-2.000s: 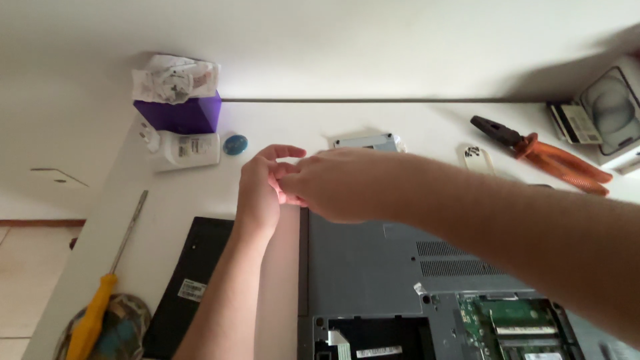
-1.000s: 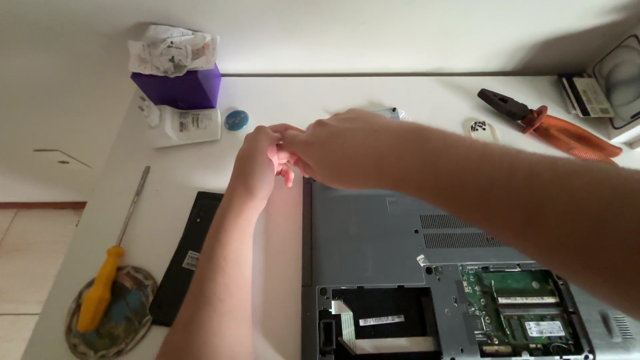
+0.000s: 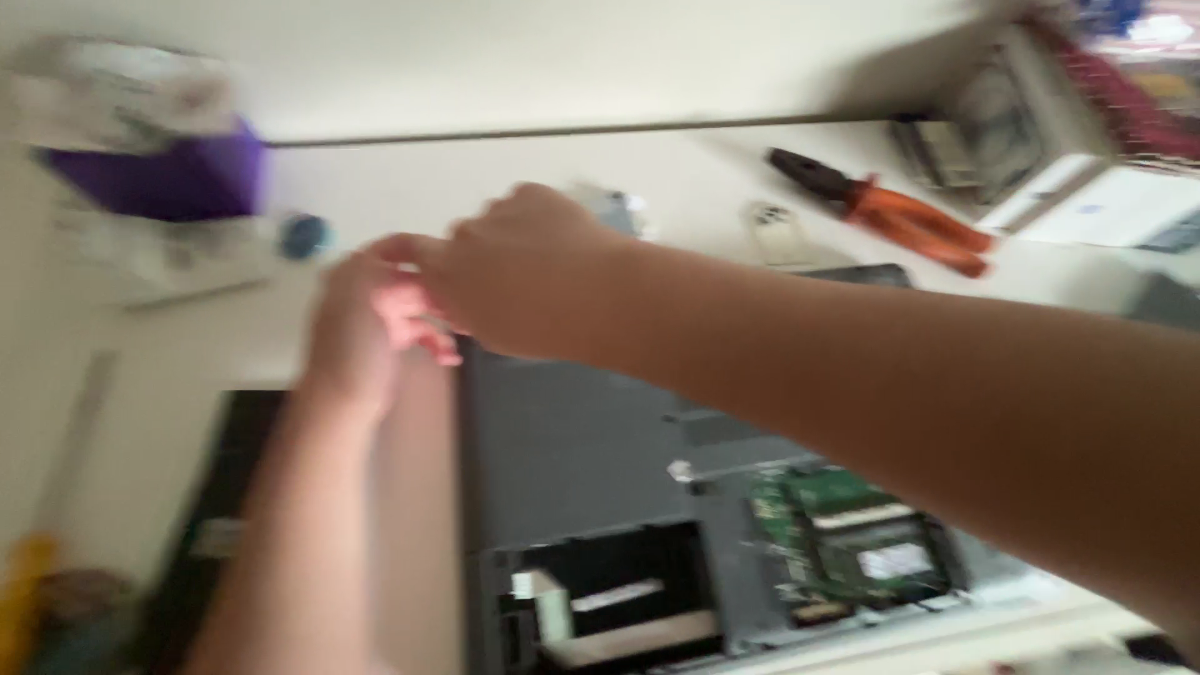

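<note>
My left hand (image 3: 361,319) and my right hand (image 3: 525,272) meet over the far left corner of an upturned laptop (image 3: 562,441). Their fingertips come together; whether something small is between them is hidden by the fingers and blur. The laptop's underside has an uncovered drive bay with a pale ribbon cable (image 3: 553,609) and an uncovered green circuit board (image 3: 797,525). Behind my right hand lies a small metallic part (image 3: 614,211), partly covered by the hand.
Slip-joint pliers with orange handles (image 3: 914,225) lie at the back right, near white boxes (image 3: 1050,178). A purple box (image 3: 178,173), a white bottle (image 3: 178,253) and a blue round object (image 3: 305,236) stand back left. A black panel (image 3: 239,450) and a yellow-handled screwdriver (image 3: 28,581) lie left.
The view has shifted and is blurred. Both hands stay close together near the laptop's far left corner; nothing else has plainly moved.
</note>
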